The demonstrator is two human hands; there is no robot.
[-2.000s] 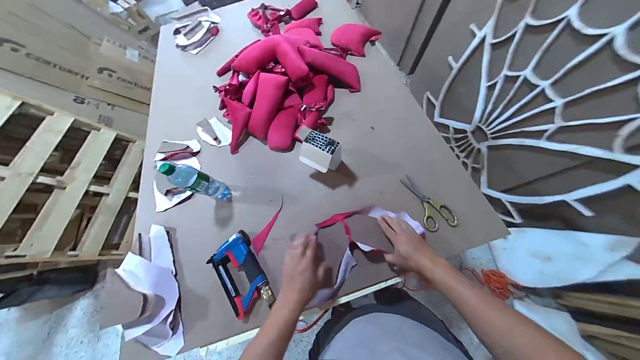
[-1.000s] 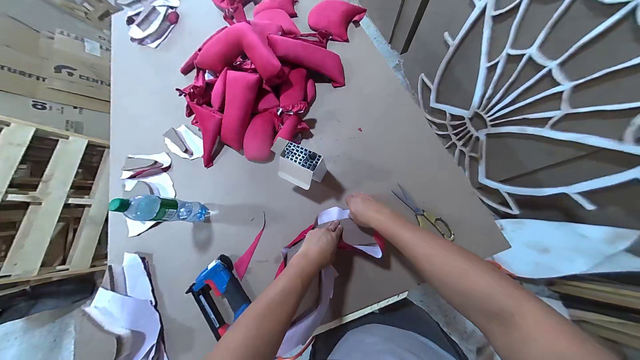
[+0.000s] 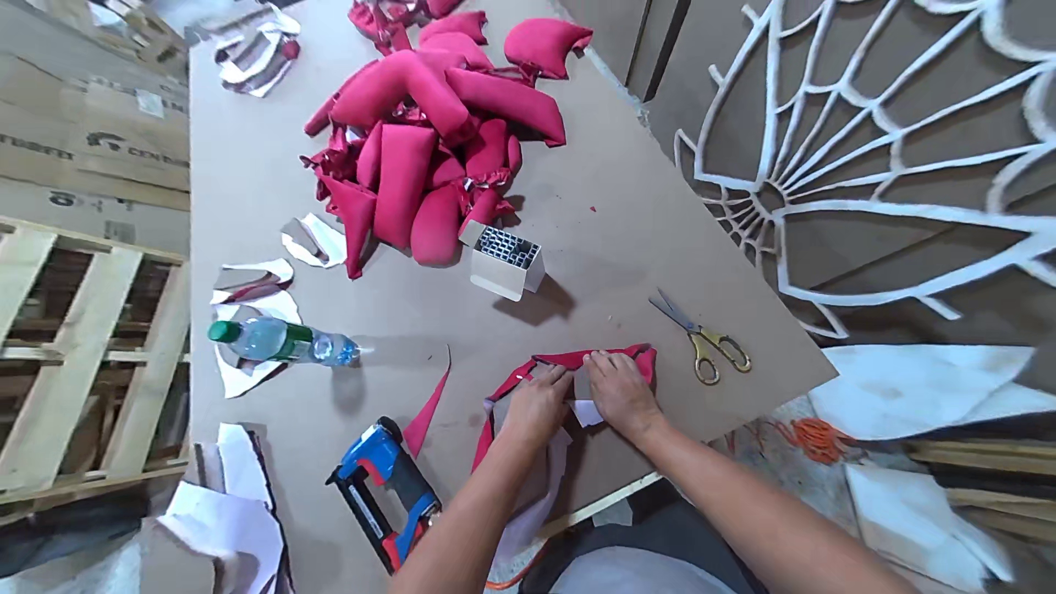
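A piece edged with red fabric (image 3: 577, 358) lies near the table's front edge, with white backing strips hanging below it. My left hand (image 3: 540, 400) presses on its left part, fingertips at the red edge. My right hand (image 3: 619, 388) grips the red edge a little further right, with a white flap (image 3: 586, 412) beside it. What lies under the palms is hidden. A blue and red pneumatic staple gun (image 3: 388, 491) lies left of my left forearm. Scissors with yellow handles (image 3: 701, 334) lie open to the right. A red fabric scrap (image 3: 426, 411) is near the stapler.
Stuffed red cushions (image 3: 404, 173) are heaped at the back. An open box of staples (image 3: 507, 264) stands before them. A plastic bottle (image 3: 285, 341) and white scraps (image 3: 239, 495) lie along the left. A white web-shaped frame (image 3: 858, 190) stands at the right; an orange hose (image 3: 817, 437) lies below it.
Both hands have shifted along the red-edged piece, and its red border now runs across beneath the fingertips. The view has swung somewhat.
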